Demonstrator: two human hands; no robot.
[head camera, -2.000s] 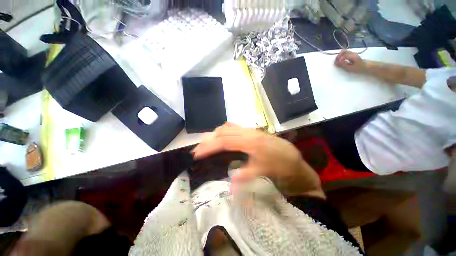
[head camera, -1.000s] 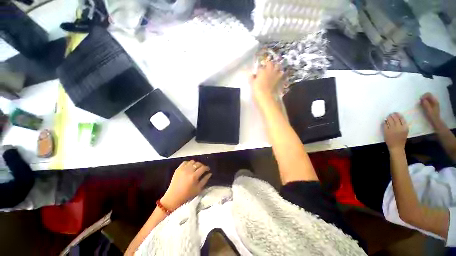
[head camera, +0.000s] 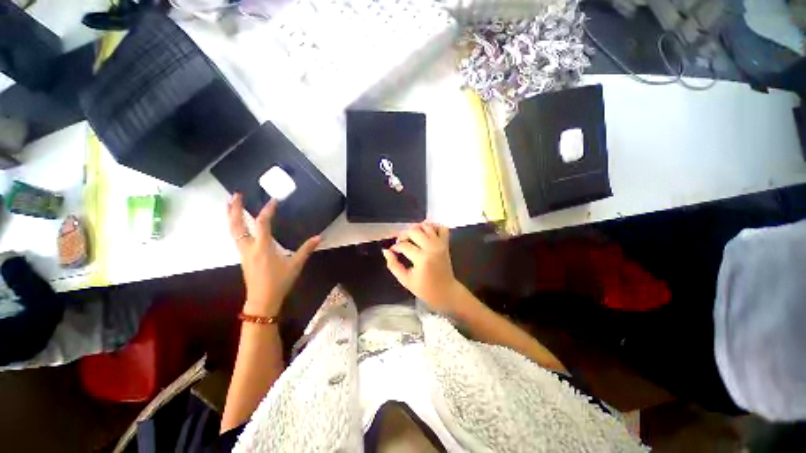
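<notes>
A black insert tray (head camera: 386, 195) lies flat at the table's front, with a small white folded cable (head camera: 390, 174) on its middle. Left of it, a tilted black insert (head camera: 305, 208) bears a white case (head camera: 277, 182). My left hand (head camera: 265, 252) is at this insert's front-left edge, fingers spread, one fingertip just below the case. Whether it touches the insert is unclear. My right hand (head camera: 427, 261) is at the table edge, just below the insert with the cable, fingers curled. I cannot tell if it holds anything.
A tall stack of black inserts (head camera: 168, 97) stands at left. A white component tray (head camera: 353, 53) lies at back centre. A cable pile (head camera: 530, 55) is behind filled inserts (head camera: 552, 181) with a case on top. A yellow strip (head camera: 488, 159) and a green packet (head camera: 146, 215) also show.
My right hand has come back from the cable pile to the table edge. A white cable now lies on the middle insert. My left hand has moved left and up to the insert with the case.
</notes>
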